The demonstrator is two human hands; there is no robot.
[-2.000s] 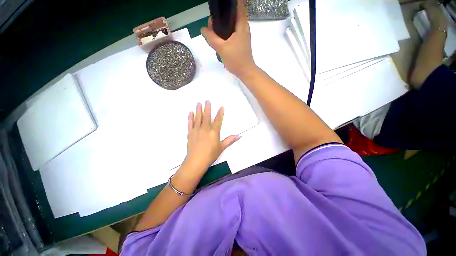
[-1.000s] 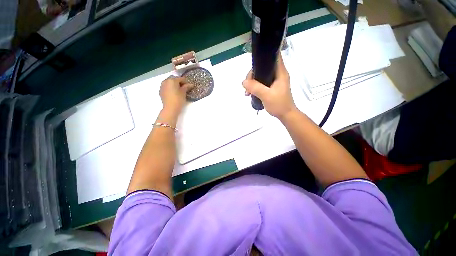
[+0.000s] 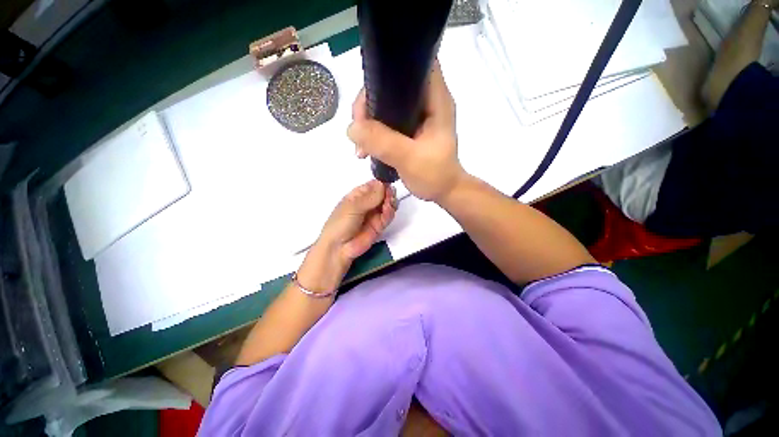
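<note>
My right hand (image 3: 420,154) is closed around the lower part of a thick black electric screwdriver (image 3: 400,68), held nearly upright. My left hand (image 3: 360,220) is just below its lower end, thumb and fingertips pinched together at the tip. Whether a screw is between the fingertips cannot be told; the bit is mostly hidden. A white panel (image 3: 342,183) lies under and beside my hands, its edge hard to tell from the white sheets. The round screw dish (image 3: 301,96), full of glittering grey screws, is beyond my left hand.
A pinkish-copper block (image 3: 276,49) stands behind the dish. White panels (image 3: 128,183) lie at left, more panels (image 3: 568,51) at right. A black cable (image 3: 581,98) curves down at right. Clear plastic trays (image 3: 38,290) are far left. Another person's arm (image 3: 741,55) shows at right.
My left hand has left the screw dish and come to the screwdriver's lower end. My right hand has brought the screwdriver closer to the front edge. The camera view has shifted.
</note>
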